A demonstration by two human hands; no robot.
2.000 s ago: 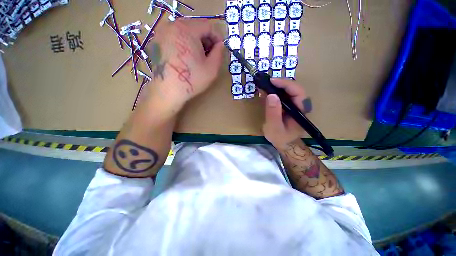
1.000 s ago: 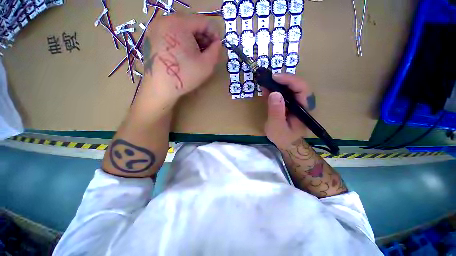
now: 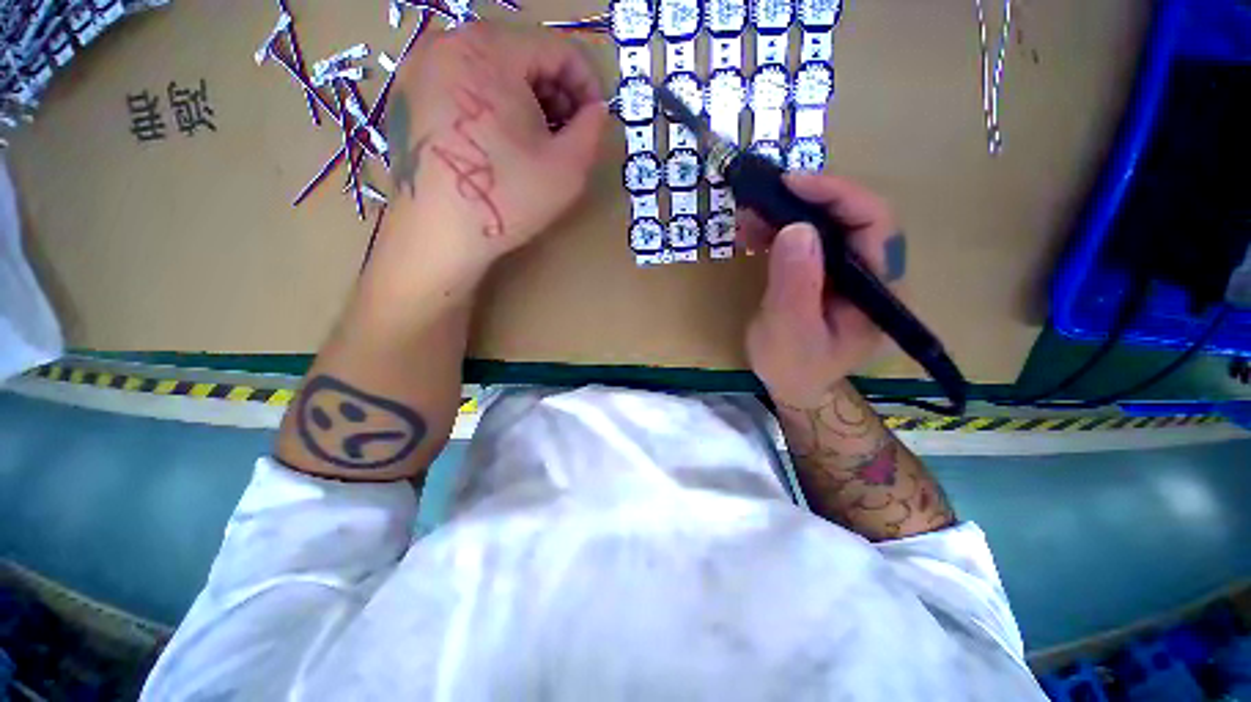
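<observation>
A panel of small round circuit boards lies on the cardboard, its top cut off by the frame edge. My right hand is closed around the black soldering iron, whose metal tip is over the panel's upper left part. My left hand is pinched at the panel's left edge. A thin end shows between its fingertips and the board, seemingly a connector lead; the rest is hidden by the hand. Above it, a dark-red lead reaches the panel's left edge.
Loose connector leads lie crossed left of my left hand. Overlapping panels are at the far left. The cardboard bears black characters. Thin wires lie at right, beside a blue tray with a black box and cords.
The iron and my right hand have moved right, and the tip has lifted away from the panel's left edge. My left hand stays pinched there. The view has shifted slightly.
</observation>
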